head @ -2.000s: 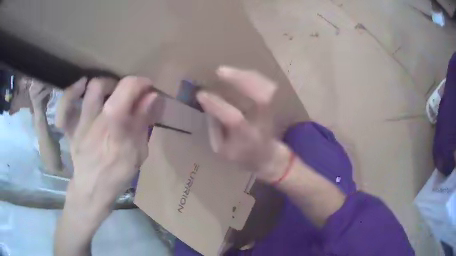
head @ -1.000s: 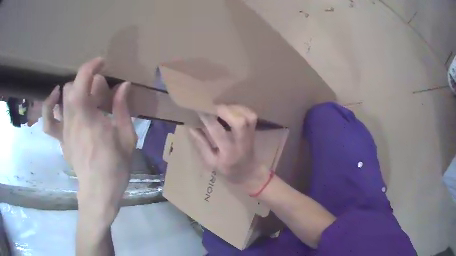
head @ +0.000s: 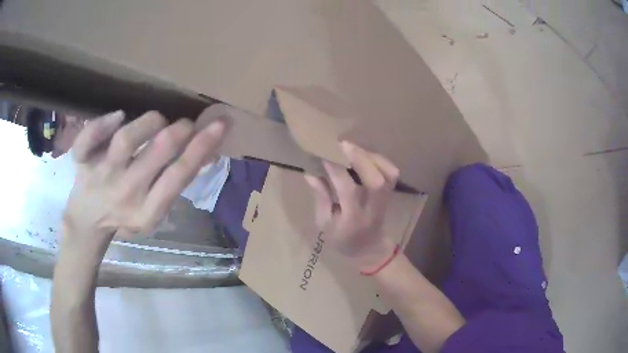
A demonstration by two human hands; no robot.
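A large brown shipping carton (head: 275, 48) fills the upper left and centre, its long edge gap running across. A carton flap (head: 296, 262) with FURRION print hangs below the edge, with a small slotted tab at its left side. A raised brown tongue (head: 313, 124) stands up from the carton near its edge. My right hand (head: 358, 207) has its fingers at the base of this tongue and pinches the carton edge. My left hand (head: 138, 172) is at the edge further left, fingers bent, thumb or finger against a narrow brown strip; its exact hold is unclear.
My purple-clothed leg (head: 489, 234) is right of the carton. Flat floor cardboard (head: 551, 124) lies at the right, with dark creases. Plastic-wrapped stock (head: 172, 265) and pale wrapped slabs (head: 193, 317) are at the lower left. Part of a person with dark headwear (head: 45, 131) shows at the left edge.
The small tongue, lying darker and lower two seconds ago, now stands raised. The carton and flap have shifted right and down in view. My right hand has moved down to the tongue's base.
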